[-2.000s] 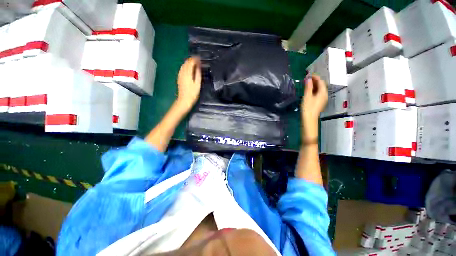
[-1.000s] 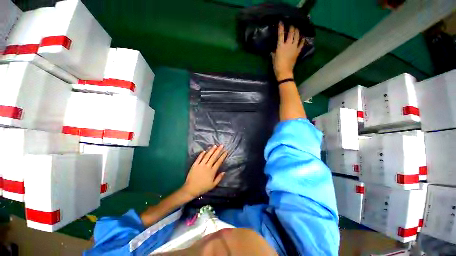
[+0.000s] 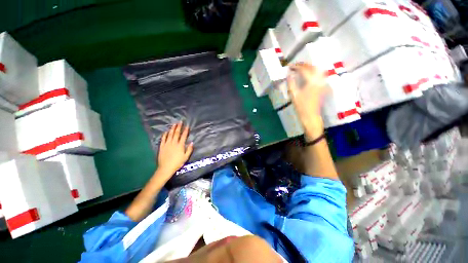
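Flat black poly mailers lie in a pile on the green bench, with a printed strip along the near edge. My left hand rests flat on the lower left of the top mailer, fingers spread, holding nothing. My right hand is blurred and lies over the right carton stack, beside a small white carton. Whether its fingers grip a carton cannot be told.
White cartons with red bands stand at left and right. A packed black mailer lies at the back, left of a pale post. A blue bin and many floor cartons are at lower right.
My right hand has left the packed mailer at the back and moved to the right carton stack. My left hand remains on the mailers. The view has turned right.
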